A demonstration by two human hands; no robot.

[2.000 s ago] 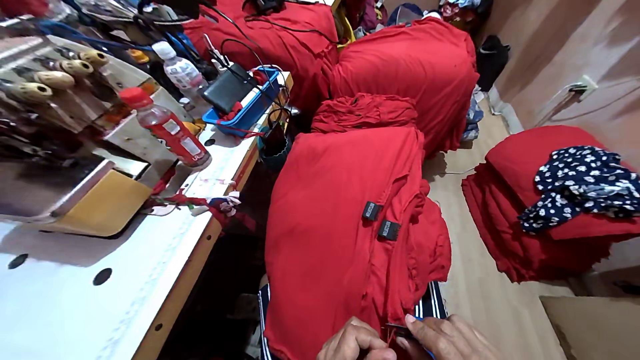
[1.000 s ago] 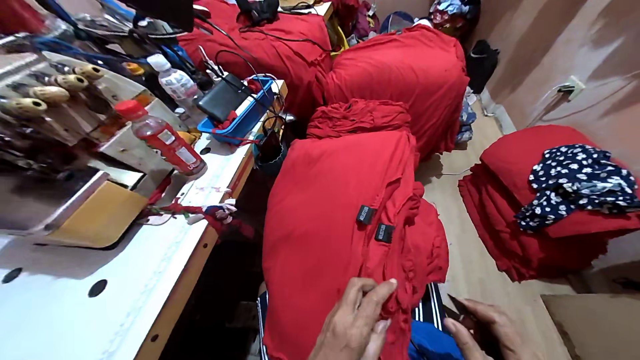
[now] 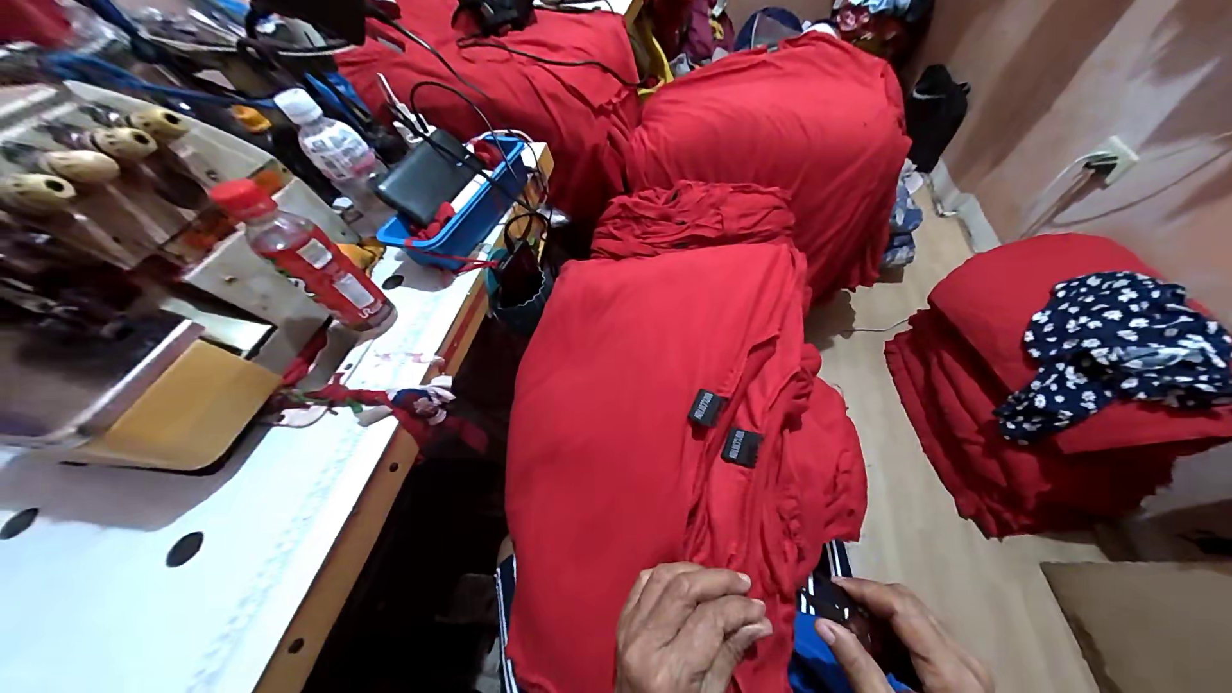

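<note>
Red fabric pieces [image 3: 616, 385] lie stacked over the lap at the centre, with two small black labels [image 3: 707, 408] near their right edge. My left hand [image 3: 688, 626] rests on the lower right part of this fabric, its fingers curled; whether it pinches the cloth is unclear. To the right, beside the fabric, my right hand [image 3: 900, 640] has thumb and fingers around a small dark object [image 3: 835, 606] that I cannot identify for certain. Blue cloth [image 3: 818, 659] and a black-and-white striped edge show between the hands.
On the left, a sewing machine [image 3: 173, 241] stands on a white table [image 3: 115, 568], with a red-capped bottle [image 3: 313, 255] and a blue basket [image 3: 462, 217]. Large red fabric bundles [image 3: 770, 125] lie behind. Another red pile [image 3: 1039, 385] with a dark floral cloth [image 3: 1116, 346] sits at right.
Two seconds ago both hands were close together at the fabric's lower edge. The right hand has moved away to the right, and the left hand lies on the red fabric.
</note>
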